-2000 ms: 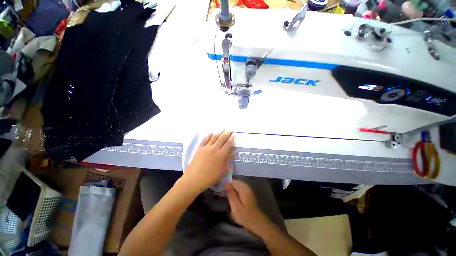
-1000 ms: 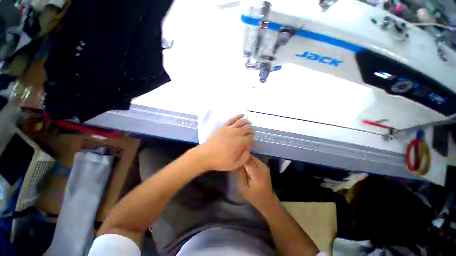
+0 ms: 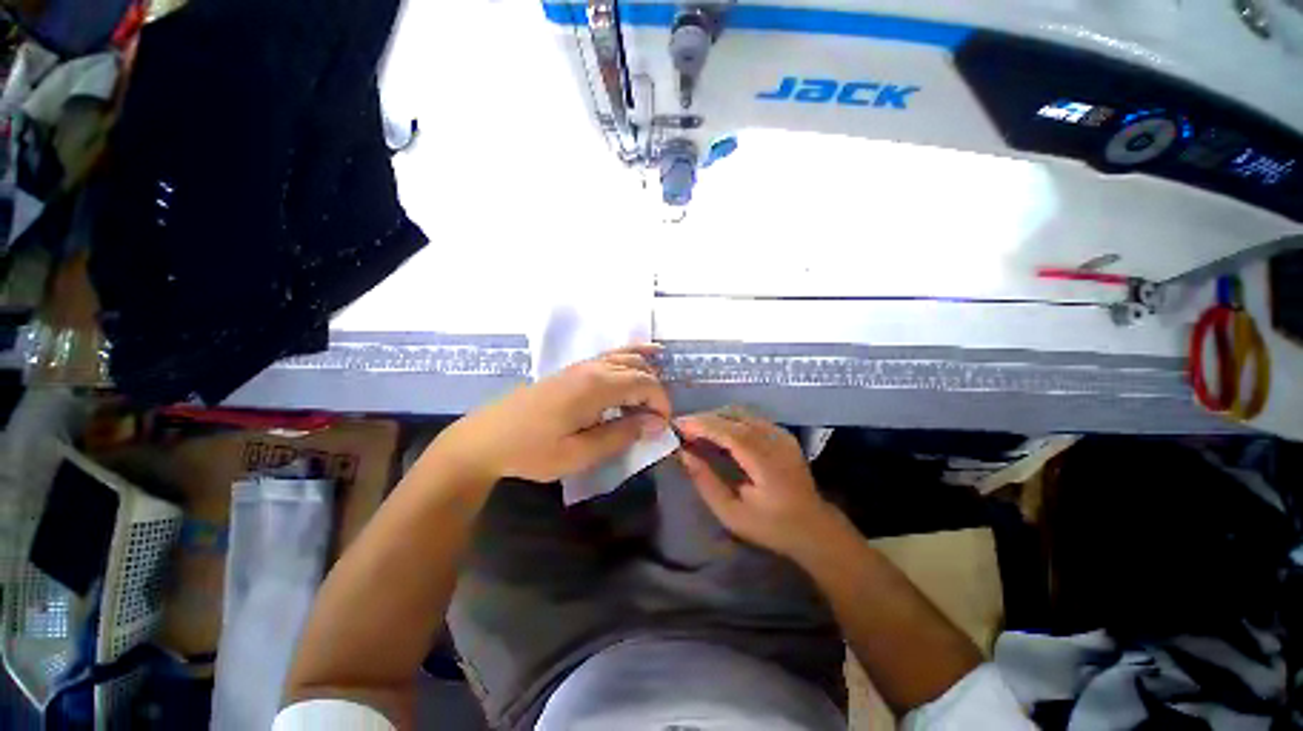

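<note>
A light cloth piece (image 3: pixel 575 337) lies over the front edge of the machine table, its lower end hanging over the lap. My left hand (image 3: pixel 579 414) holds this cloth near the edge, fingers bent over it. My right hand (image 3: pixel 750 471) pinches the cloth's lower corner between thumb and fingers, close beside my left fingertips. A small dark line shows at the pinch; I cannot tell what it is. The presser foot (image 3: pixel 676 174) of the sewing machine (image 3: pixel 857 50) is behind the cloth, away from both hands.
A stack of black panels (image 3: pixel 243 200) lies on the table at left. Scissors (image 3: pixel 1229 357) with red and orange handles are at the right end. Folded light pieces (image 3: pixel 272 586) rest on cardboard at lower left, beside a plastic basket (image 3: pixel 136 557).
The view has shifted. My hands have moved a little apart and turned the lower end of the light cloth up into view, its corner now between them.
</note>
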